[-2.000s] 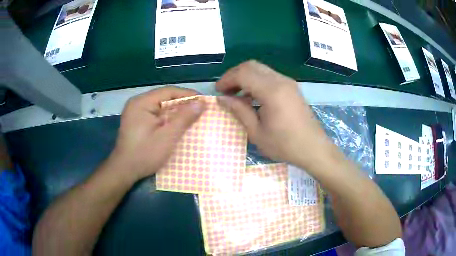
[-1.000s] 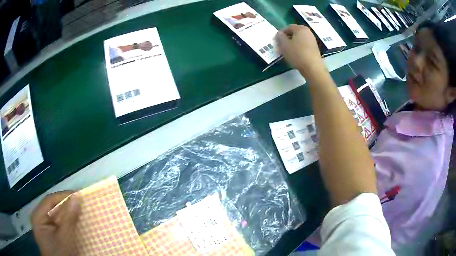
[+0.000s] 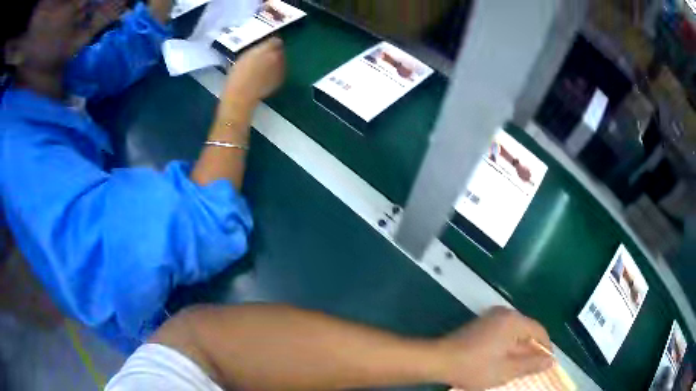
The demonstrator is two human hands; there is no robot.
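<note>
My left hand (image 3: 500, 347) is at the lower right, closed on the edge of a dotted label sheet (image 3: 538, 380). Only a strip of the cream sheet with small pink-orange dots shows; the rest is cut off by the bottom edge. My left forearm reaches in from the lower left, with a white sleeve. My right hand is out of the picture. A white-topped product box (image 3: 613, 305) with a hand photo and dark square marks lies on the green conveyor (image 3: 543, 244), just beyond my left hand and apart from it.
A grey post (image 3: 475, 114) stands over the pale side rail (image 3: 320, 172) and partly covers another box (image 3: 504, 195). More boxes lie along the belt. A worker in a blue smock (image 3: 114, 214) at left reaches to a box at the top. Stacked things stand behind the line.
The view has swung left to the post and the blue-clothed worker. My right hand, the spare sheets, the plastic bag and the pink-clothed worker have left the picture. My left hand still holds its sheet.
</note>
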